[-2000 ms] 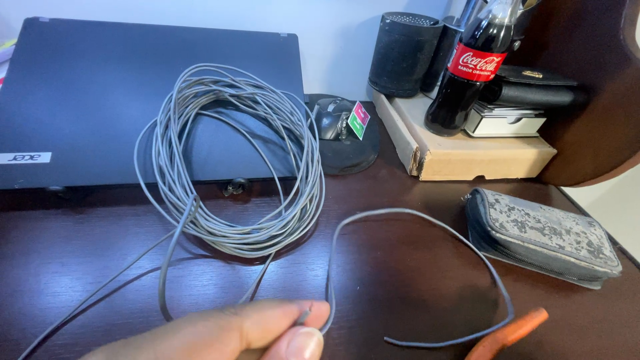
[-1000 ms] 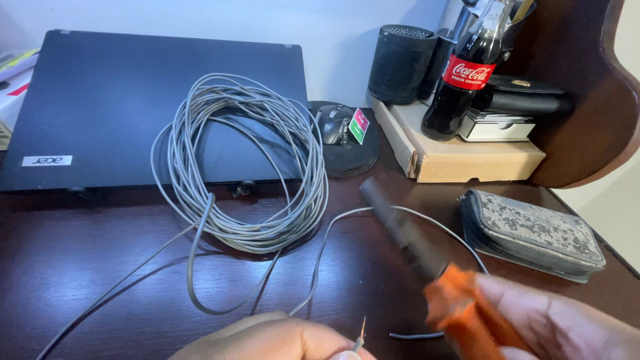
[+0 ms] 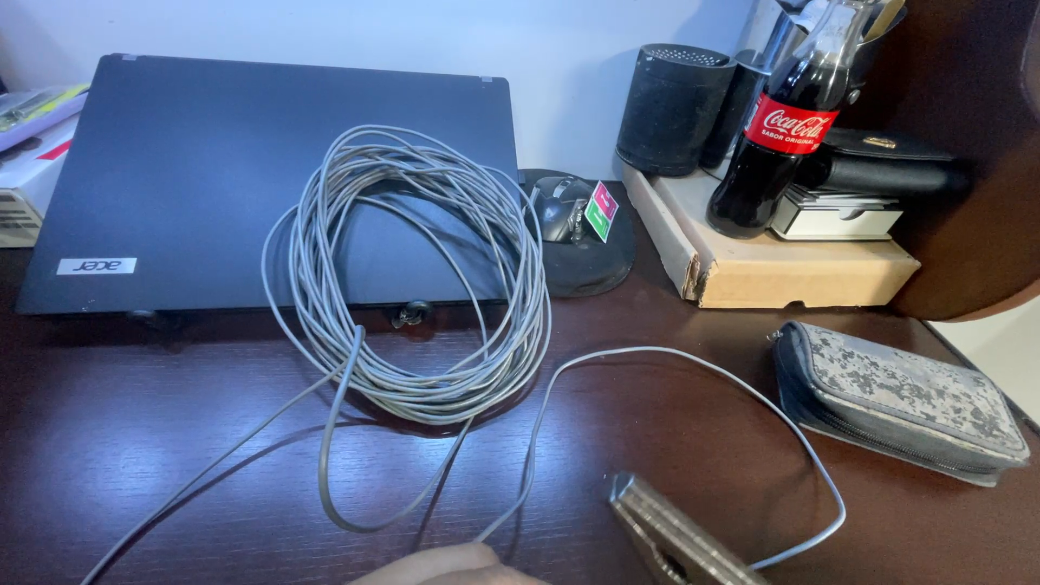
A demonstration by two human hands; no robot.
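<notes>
A coil of grey cable [image 3: 520, 325] leans on the closed laptop [image 3: 211, 179] and rests on the dark wooden desk. One length runs off to the lower left; another loops over the right side of the desk. At the bottom edge shows a part of my left hand [image 3: 447, 566], where the cable meets it; its fingertips are out of frame. Metal plier jaws [image 3: 670, 528], slightly apart, rise from the lower edge to the right of that hand. The pliers' handles and my right hand are outside the view.
A worn zippered case [image 3: 902, 398] lies at the right. Behind it, a cardboard box [image 3: 804, 276] carries a Coca-Cola bottle [image 3: 772, 154] and a black perforated cylinder [image 3: 674, 110]. A computer mouse [image 3: 556, 209] sits on a black pad beside the laptop. More boxes stand far left.
The orange-handled pliers, held in my right hand a second ago, have moved down; only their jaws show. My left hand and the bare wire end in it have sunk mostly below the frame.
</notes>
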